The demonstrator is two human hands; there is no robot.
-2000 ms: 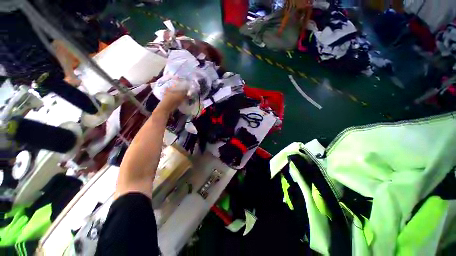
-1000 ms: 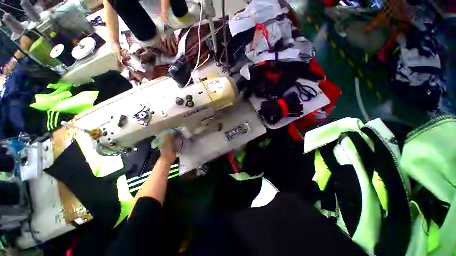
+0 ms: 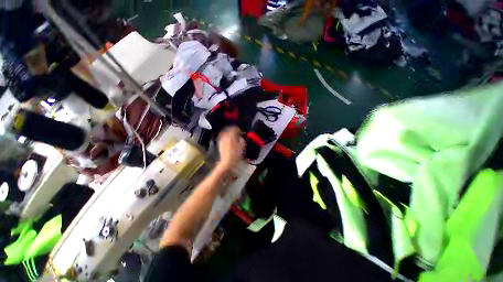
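Observation:
My right hand [image 3: 230,144] is blurred at the left edge of a black bundle with a red tie [image 3: 257,141], past the cream-white sewing machine arm [image 3: 132,206]. I cannot tell whether its fingers grip anything. Dark scissors [image 3: 269,113] lie on a white surface beside the bundle. A heap of white and grey cut pieces [image 3: 190,63], with a red strip on it, lies behind my hand. My left hand is out of the picture.
Black thread cones [image 3: 51,130] stand at left. A red container [image 3: 295,102] is beyond the bundles. Large pale-green and black pieces [image 3: 413,148] fill the right side. A yellow-black line crosses the green floor [image 3: 336,124].
Two seconds ago my right hand was on the white heap; one second ago it was over the machine bed. Now it is by the black bundle. The view has swung away and back.

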